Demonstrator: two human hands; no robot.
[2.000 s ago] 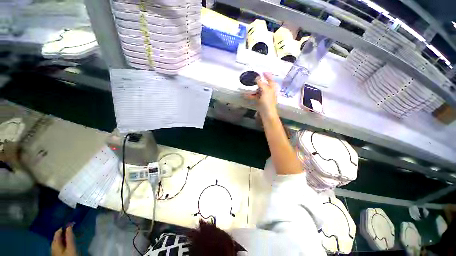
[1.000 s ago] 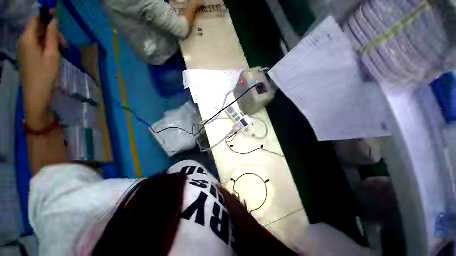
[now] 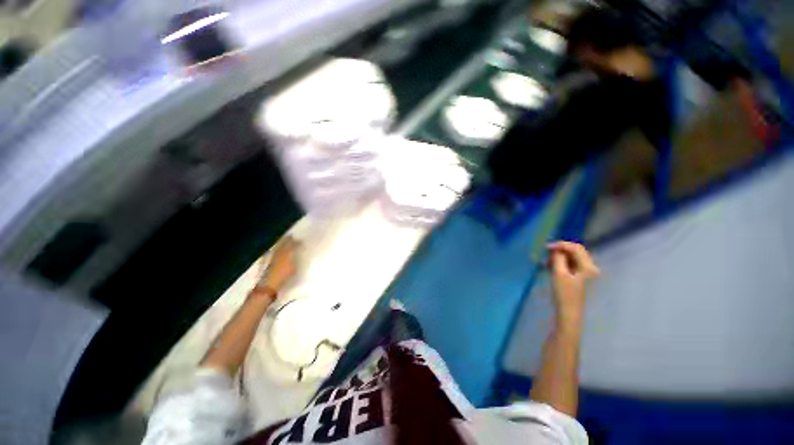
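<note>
A white panel (image 3: 300,328) with a dark wire loop lies on the white bench in front of me. My left hand (image 3: 280,264), with a red band on its wrist, reaches over the bench just beyond the panel. Its fingers are blurred, and what it touches or holds cannot be told. My right hand (image 3: 572,260) is raised off to the right, away from the bench, with its fingers curled together. A tiny pale bit shows at its fingertips, too small to name.
Stacks of white panels (image 3: 335,104) stand at the bench's far end. More white panels (image 3: 474,119) lie along the green conveyor. A person in dark clothes (image 3: 579,122) is beyond, at the upper right. Blue racks are at the right. A curved white shelf (image 3: 113,130) runs along the left.
The view has swung far to the right. My left hand has come from high at the left to over the bench. My right hand, not visible one second ago, now shows at the right.
</note>
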